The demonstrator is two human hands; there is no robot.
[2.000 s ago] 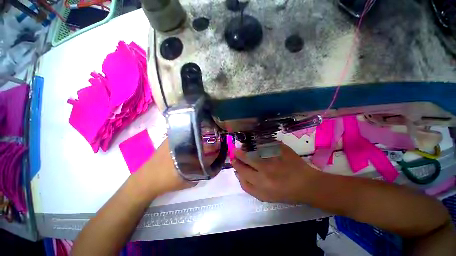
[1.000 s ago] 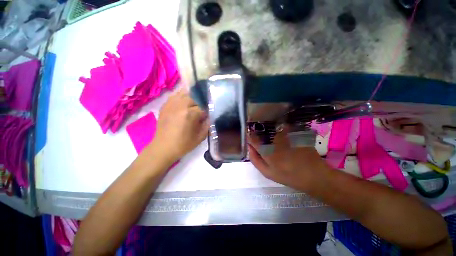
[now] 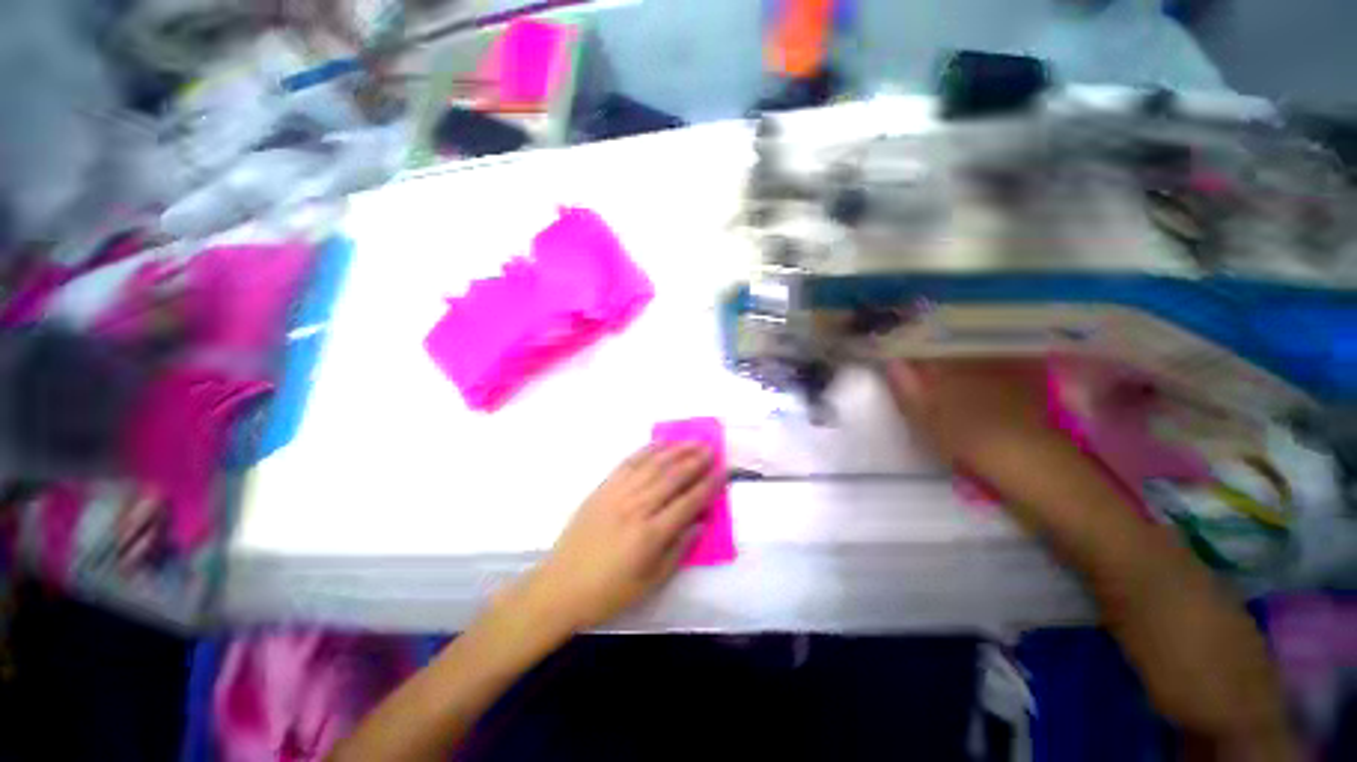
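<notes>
The frame is blurred. My left hand lies with its fingers over a small bright pink cut piece on the white table, left of the needle area; whether it grips the piece is unclear. My right hand is under the sewing machine head, right of the presser foot area, its fingers partly hidden. A fanned pile of pink cut pieces lies on the table, further left and back. The machine's chrome front parts are blurred.
Pink strips and green- and yellow-handled scissors lie right of my right hand. The table's front edge runs below. Pink bundles lie at the left. A pale green basket stands behind, and pink cloth hangs low left.
The view has tilted up and shifted left, showing more of the workshop. My left hand has moved from beside the machine's chrome guard onto the pink piece. My right hand has moved right from the needle.
</notes>
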